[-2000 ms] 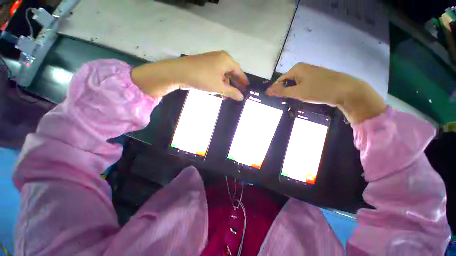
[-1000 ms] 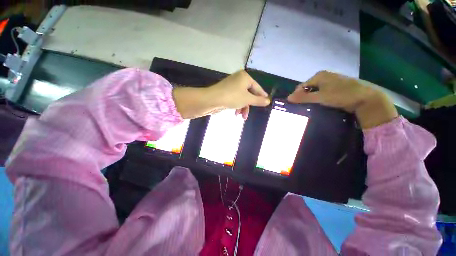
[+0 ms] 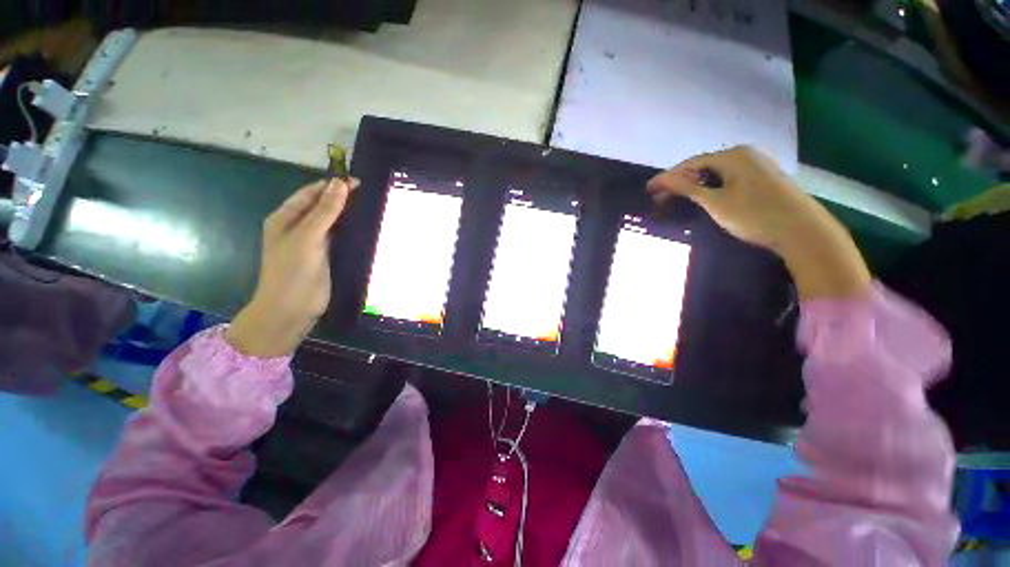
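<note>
A black phone tray point(image 3: 471, 366) lies across the bench's near edge. Three lit smartphones sit in it: a left one point(image 3: 413, 253), a middle one point(image 3: 529, 266) and a right one point(image 3: 642, 294), with white screens and orange or green marks at the bottom. My left hand point(image 3: 297, 260) is beside the tray's left end, upright, holding a small yellow-tipped piece point(image 3: 337, 162) in its fingertips. My right hand point(image 3: 740, 199) is above the top edge of the right phone, fingers pinched; a small dark thing shows at the fingers, unclear what.
A white cable point(image 3: 525, 465) hangs over the dark red garment, below the tray. A white power strip point(image 3: 69, 138) with plugs stands at the far left. Pale boards point(image 3: 443, 83) lie behind the tray on the green bench point(image 3: 183, 222). A yellow-black floor stripe shows lower left.
My left hand has moved left, off the phones to beside the tray, with the yellow-tipped piece now visible. My right hand has shifted slightly right. All three screens are uncovered.
</note>
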